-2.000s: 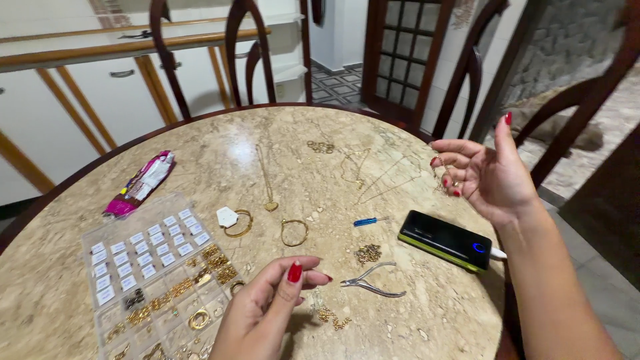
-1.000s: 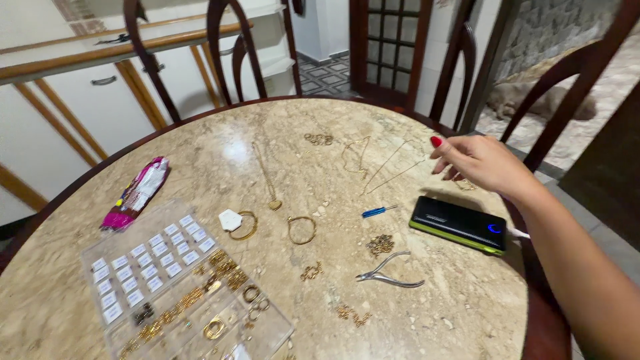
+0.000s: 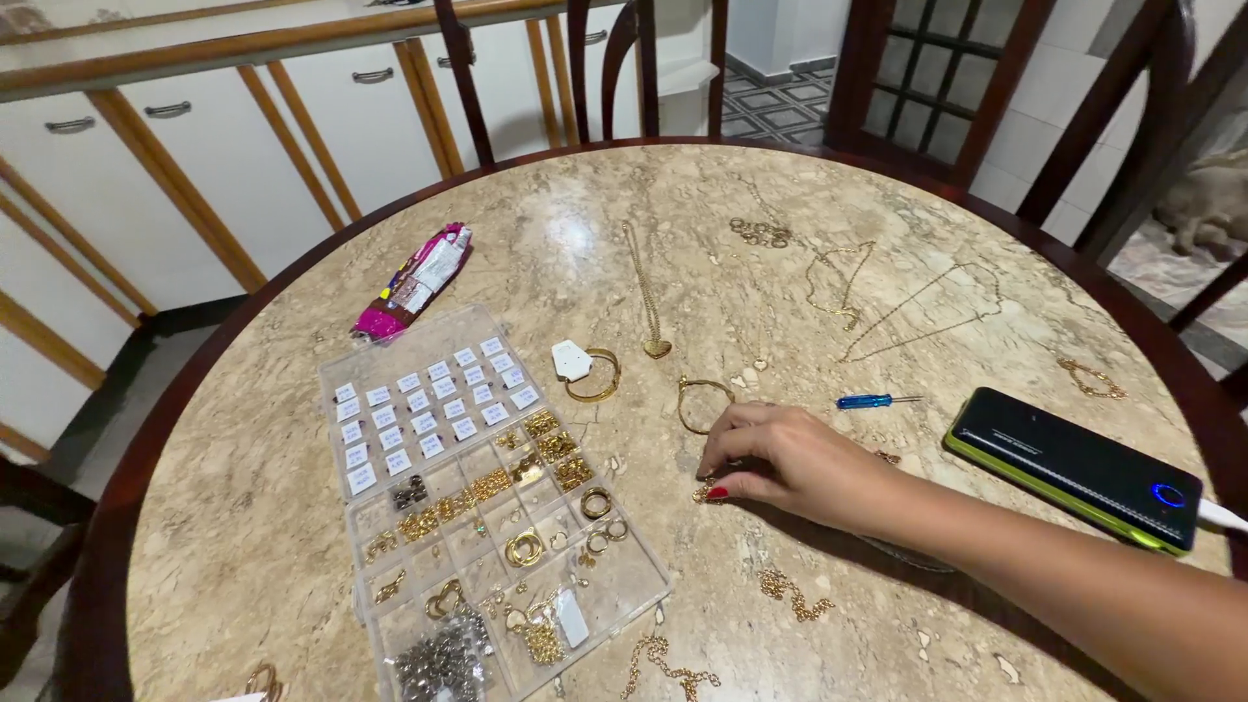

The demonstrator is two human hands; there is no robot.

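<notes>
My right hand (image 3: 780, 458) reaches in from the right, its thumb and fingers pinched on a small gold chain (image 3: 704, 490) on the marble table. Just beyond the fingers lies a gold bangle (image 3: 704, 404). A blue screwdriver (image 3: 866, 401) is above my wrist. The pliers are almost wholly hidden under my forearm. Nearer the front edge are two loose gold chains (image 3: 798, 597) (image 3: 668, 673). To the left, a clear compartment box (image 3: 629, 575) holds gold and silver jewelry parts, with labelled tags in its lid. My left hand is out of view.
A black and green power bank (image 3: 1072, 468) with a white cable lies at the right. A gold heart necklace (image 3: 657, 347), a bangle with a white tag (image 3: 595, 390) and a magenta wrapper (image 3: 414, 283) are farther back. Dark wooden chairs (image 3: 468, 88) stand beyond the table.
My right hand has moved from the far right of the table to the small chain near the middle. My left hand, seen two seconds ago at the front, has left the view.
</notes>
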